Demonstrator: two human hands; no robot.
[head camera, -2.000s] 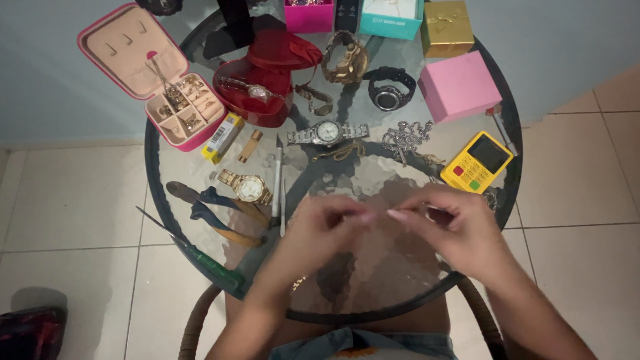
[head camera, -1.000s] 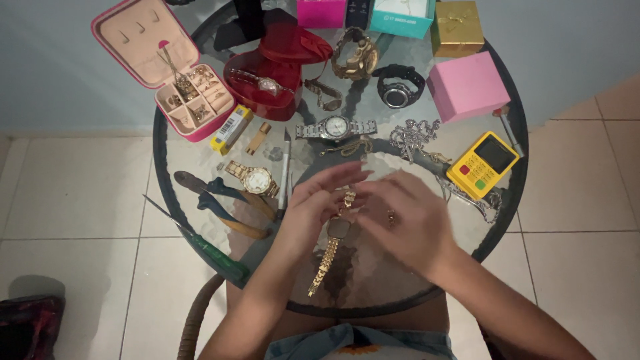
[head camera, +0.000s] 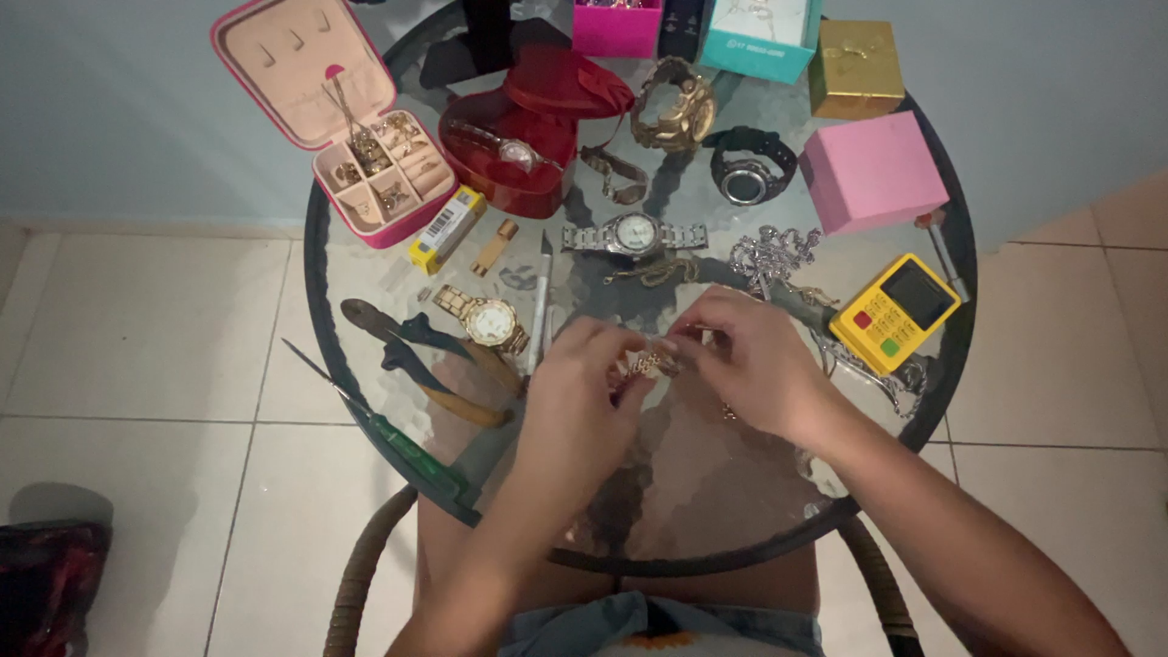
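Note:
Gold-coloured metal links (head camera: 648, 365) hang between my two hands above the round glass table. My left hand (head camera: 584, 392) pinches them between thumb and fingers from the left. From the right, my right hand (head camera: 744, 360) holds their other side with its fingertips; part of the piece is hidden behind the fingers. Left of my left hand lie a white penlike craft knife (head camera: 540, 310), a gold wristwatch (head camera: 493, 322) and diagonal cutting pliers (head camera: 429, 360) with blue and yellow handles. A silver wristwatch (head camera: 635, 234) and a thin gold chain (head camera: 662, 271) lie beyond my hands.
An open jewellery case (head camera: 388, 178), a red heart-shaped box (head camera: 520, 164) and a pink box (head camera: 874, 173) stand farther back. A yellow card reader (head camera: 896, 313) and silver chains (head camera: 776, 257) are at right. A green-handled pointed tool (head camera: 411, 447) lies near the left rim.
One second ago a gold watch or bracelet hung lengthwise from my hands; now gold links show bunched between the fingertips. My hands have come closer together at the fingertips.

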